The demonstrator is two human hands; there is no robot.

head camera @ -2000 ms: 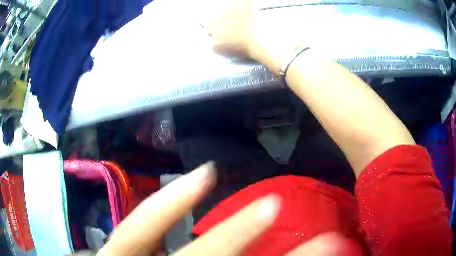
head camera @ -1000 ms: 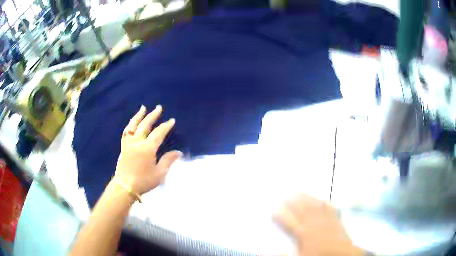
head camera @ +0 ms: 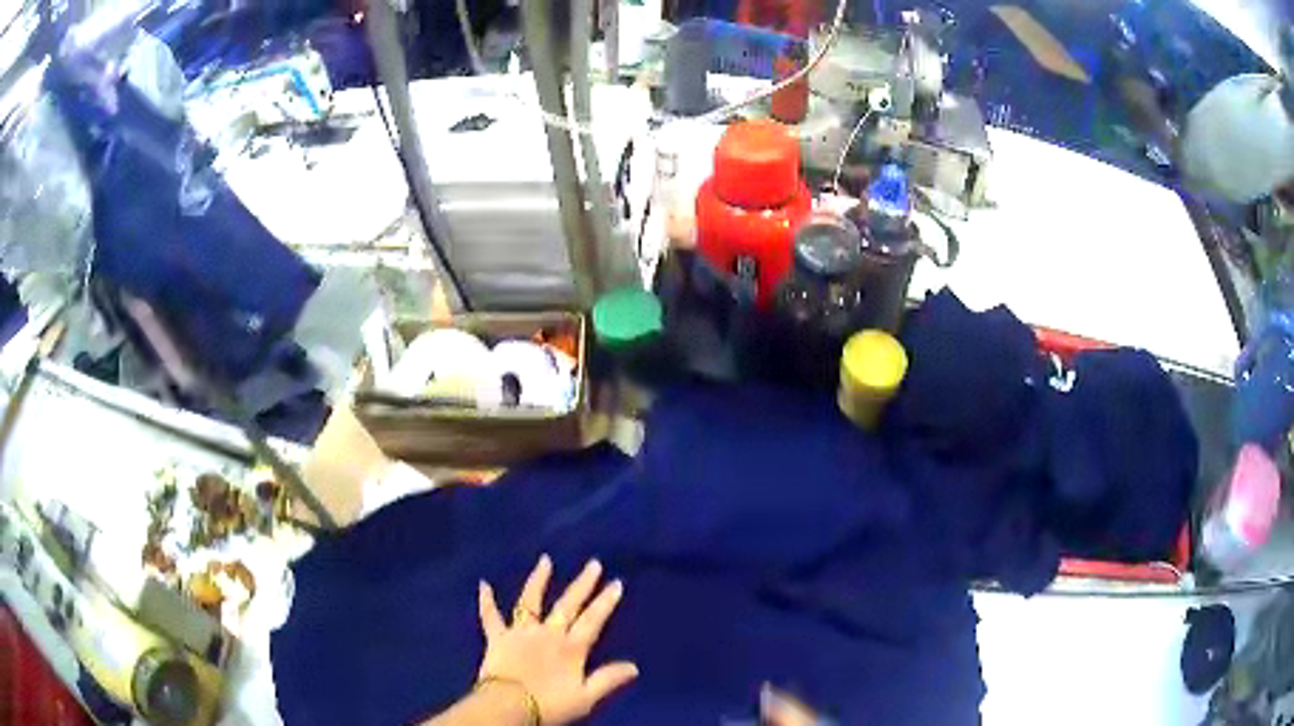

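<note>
Navy cloth panels (head camera: 681,539) lie spread over the sewing table in front of me, with several folds and an uneven outline. My left hand (head camera: 546,645) lies palm down on the cloth with the fingers spread, and holds nothing. Only blurred fingertips of my right hand (head camera: 788,705) show at the bottom edge, over the cloth; the rest is cut off. More dark navy pieces (head camera: 1121,454) are bunched in and over a red basket (head camera: 1121,570) at the right.
Behind the cloth stand a brown box (head camera: 476,430) with white rounds, a green-lidded jar (head camera: 627,318), a yellow-lidded jar (head camera: 871,372), a red bottle (head camera: 752,206) and dark bottles. A yellowish machine part (head camera: 168,681) is at the lower left. Upright poles (head camera: 568,156) rise behind the box.
The view has tilted up to the back of the table. My left hand is still spread on the navy cloth. My right hand has mostly left the picture at the bottom.
</note>
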